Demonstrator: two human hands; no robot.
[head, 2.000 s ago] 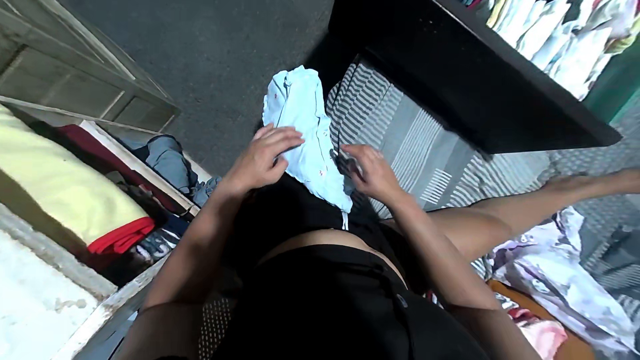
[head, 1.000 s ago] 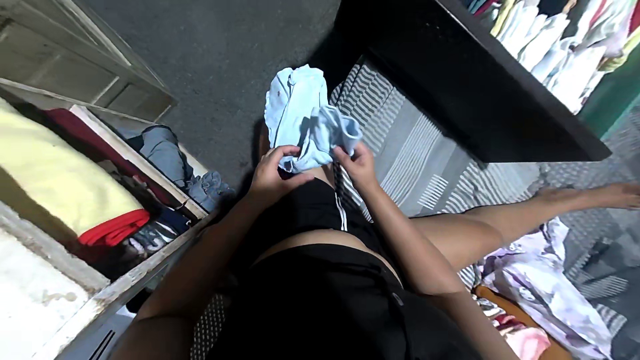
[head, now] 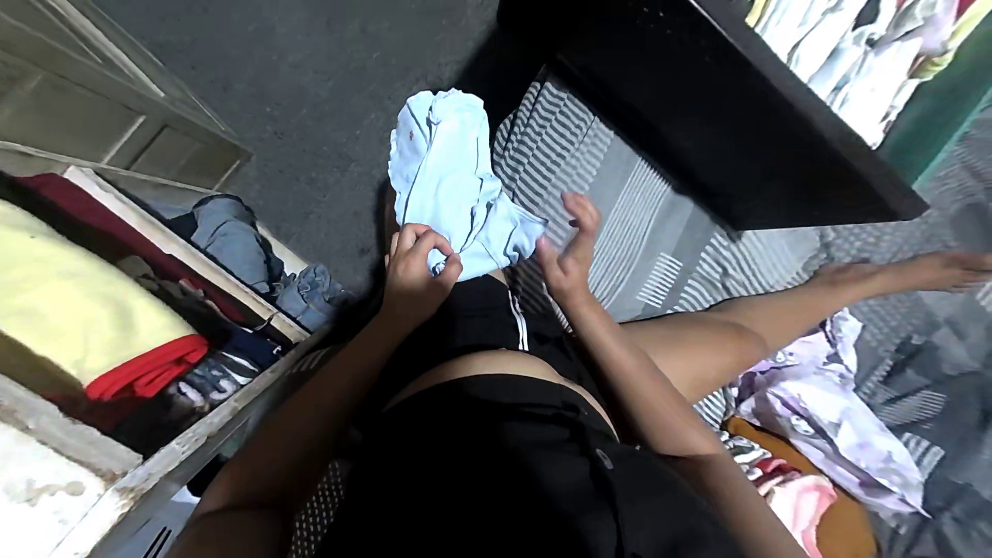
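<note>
A light blue cloth garment (head: 453, 174) with a ruffled edge lies over my thigh, its lower part bunched. My left hand (head: 420, 271) pinches the garment's lower left edge between thumb and fingers. Just off the garment's right corner is my right hand (head: 570, 248), its fingers apart and nothing in them. The thumb of that hand is very near the cloth; whether it touches cannot be told.
An open drawer (head: 186, 252) at the left holds a yellow cloth (head: 85, 294), a red cloth (head: 147, 368) and denim. A black panel (head: 721, 116) stands at upper right beside a striped sheet (head: 612, 201). A lilac garment (head: 833, 418) lies at lower right.
The folded-over part of the garment now lies lower and flatter, spread toward the right. My right hand has let go and moved right, away from the cloth.
</note>
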